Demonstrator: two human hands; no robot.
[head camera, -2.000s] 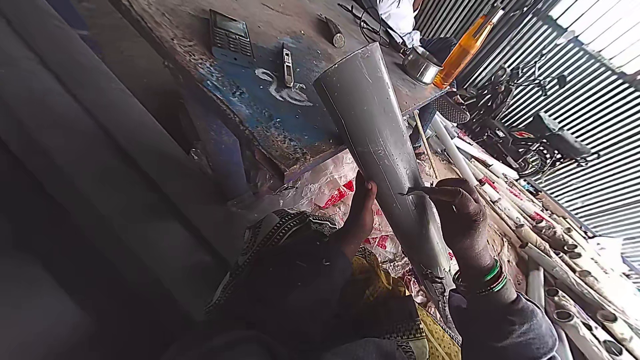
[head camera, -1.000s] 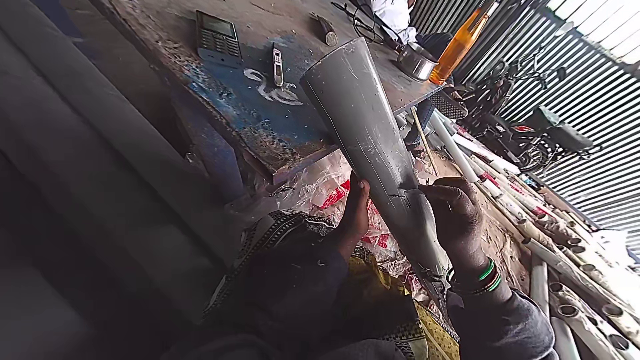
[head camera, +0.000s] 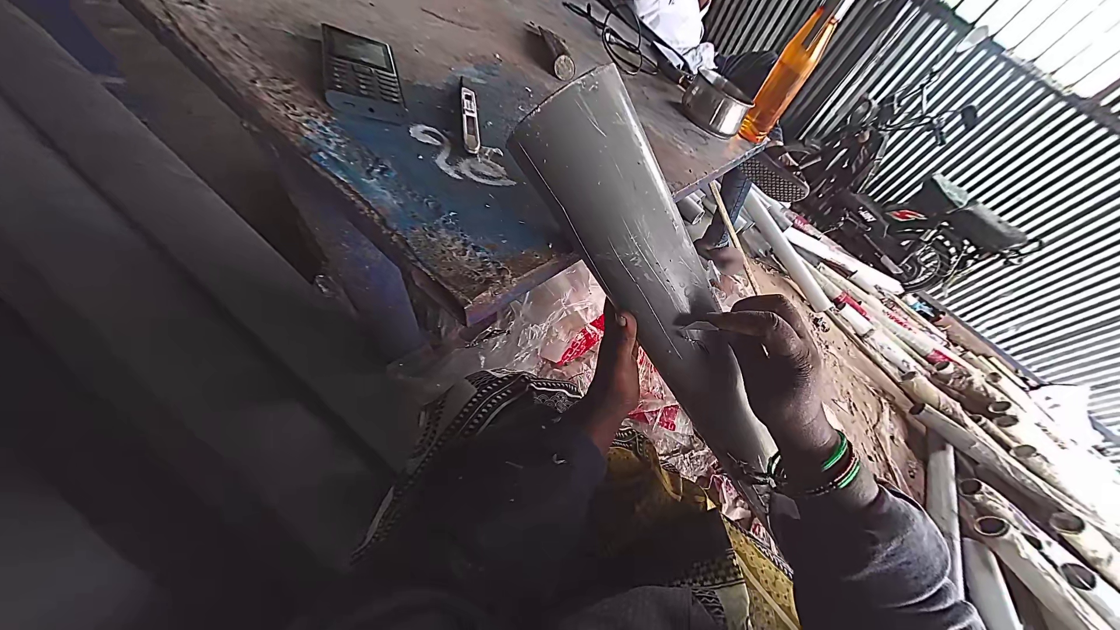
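A grey plastic pipe (head camera: 612, 201), scratched along its side, slants across the middle with its wide end up against the edge of the worktable. My left hand (head camera: 617, 367) holds it from the left, thumb along its side. From the right, my right hand (head camera: 779, 359) pinches a small thin blade (head camera: 697, 326) that touches the pipe's surface; most of the blade is hidden by the fingers. Bangles (head camera: 842, 468) circle my right wrist. The pipe's lower end narrows near my lap, in shadow.
On the worktable (head camera: 367, 188) lie a keypad phone (head camera: 360, 70), a utility knife (head camera: 470, 118), a short rod (head camera: 553, 51), a metal pot (head camera: 716, 102) and an orange bottle (head camera: 792, 74). Pipes (head camera: 989, 420) cover the ground at right; a motorcycle (head camera: 919, 219) stands beyond. A person's shoe (head camera: 775, 178) shows behind the table.
My right hand has stayed at the pipe with the thin blade, shifting only slightly. My left hand keeps its hold, and the pipe keeps nearly the same slant.
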